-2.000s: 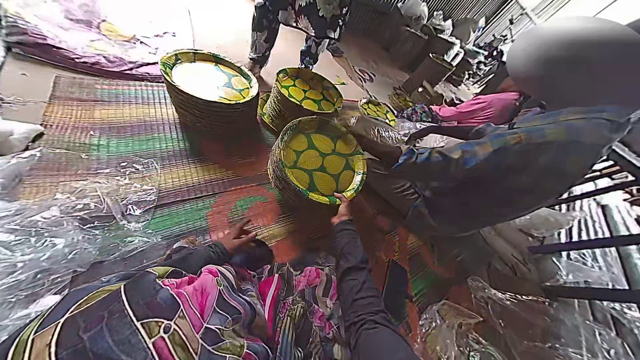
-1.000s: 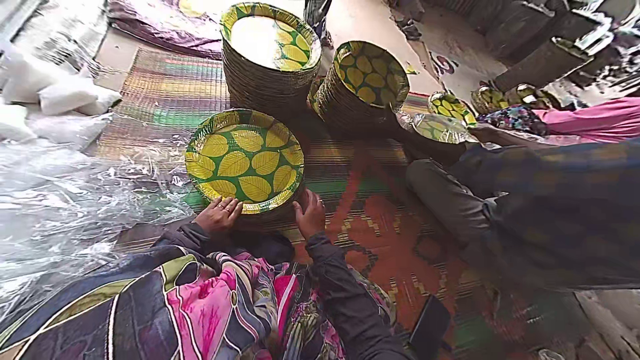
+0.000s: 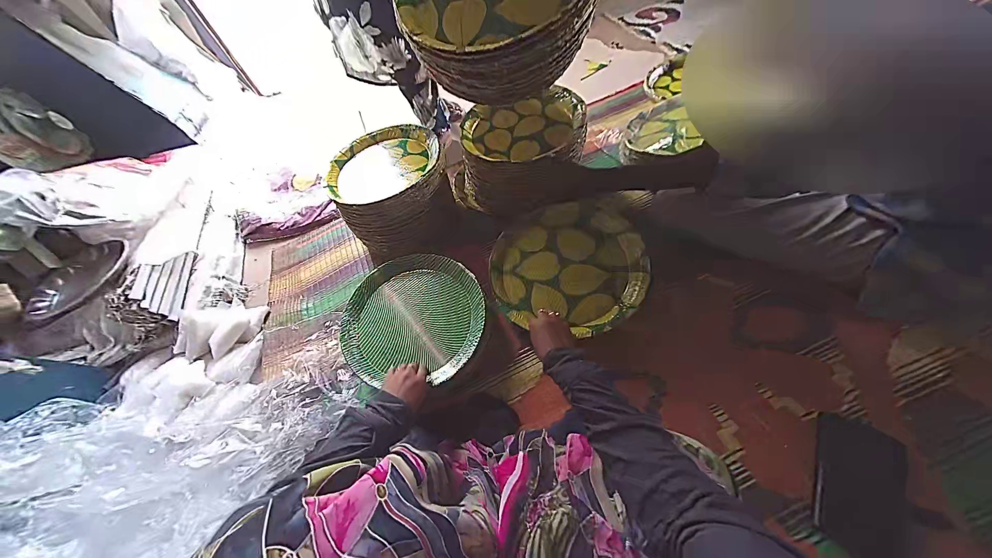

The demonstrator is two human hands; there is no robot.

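Observation:
My left hand (image 3: 406,385) is on the near rim of a round green plate (image 3: 415,318) with fine leaf-vein lines, at centre left. To its right, my right hand (image 3: 549,333) grips the near rim of a round plate with a yellow leaf pattern (image 3: 573,267); the fingertips lie over the rim and the thumb is hidden. Behind them stand a stack of leaf-patterned plates with a glaring top (image 3: 387,174) and another such stack (image 3: 523,132). A further tall stack (image 3: 496,46) appears at the top edge.
A co-worker's dark sleeve and legs (image 3: 775,232) are close on the right, near more patterned plates (image 3: 663,128). Clear plastic wrapping (image 3: 155,449) is heaped at the left. A dark flat object (image 3: 859,480) lies on the woven mat (image 3: 302,287). Another person's patterned clothing (image 3: 368,46) shows at the top.
Both hands were at one leaf-patterned plate a second ago; now they are at separate plates. A green plate with fine lines has come into sight under my left hand. The view has shifted.

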